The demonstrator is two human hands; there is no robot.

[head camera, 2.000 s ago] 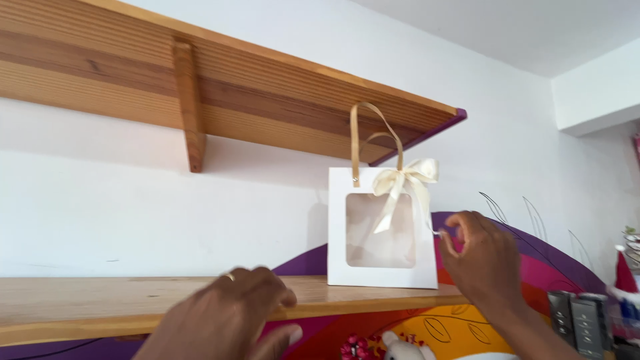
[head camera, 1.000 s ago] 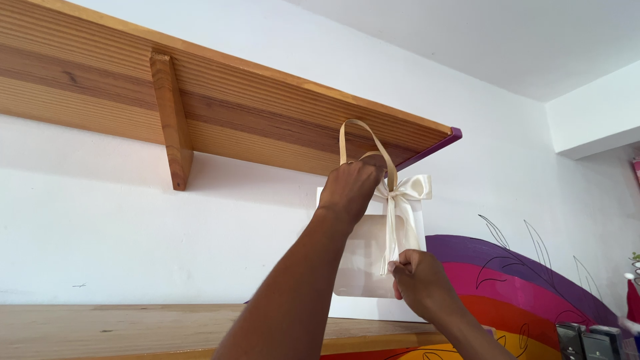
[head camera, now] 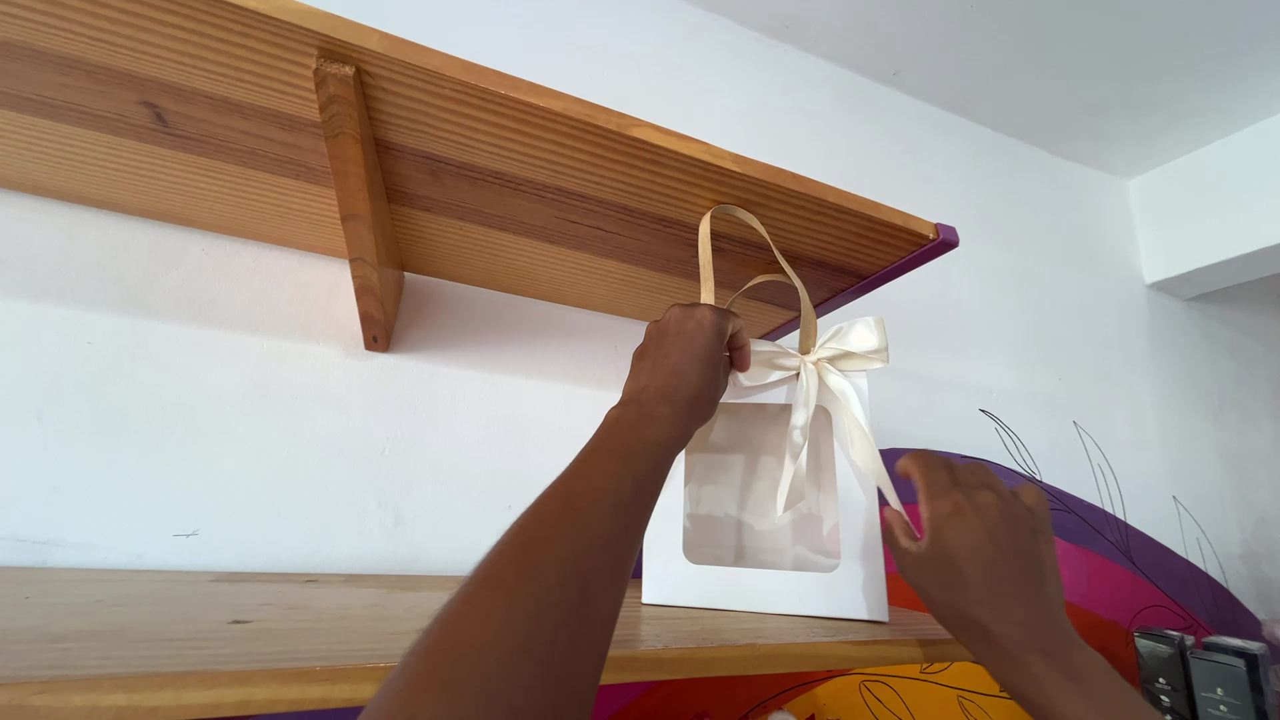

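A white paper gift bag (head camera: 665, 560) with a clear front window stands upright near the right end of the lower wooden shelf. Its tan ribbon handles (head camera: 765, 240) loop upward, and a cream satin bow (head camera: 850, 345) is tied at the top, two tails hanging over the front. My left hand (head camera: 690, 355) is at the bag's top left edge, thumb and finger against the bow's left loop; its exact grip is partly hidden. My right hand (head camera: 980, 545) is beside the bag's right edge, thumb and forefinger apart around the tip of the longer tail; whether they touch it is unclear.
An upper wooden shelf (head camera: 560, 170) with a wooden bracket (head camera: 360, 210) and a purple end trim (head camera: 900, 265) hangs above the lower shelf (head camera: 250, 620). A painted mural (head camera: 1090, 570) curves behind on the right. Dark boxes (head camera: 1220, 685) stand at the lower right.
Two seconds ago both hands were off the bag's top; my left hand has risen to it. Since one second ago, my right hand has moved from the front of the bag out to its right side.
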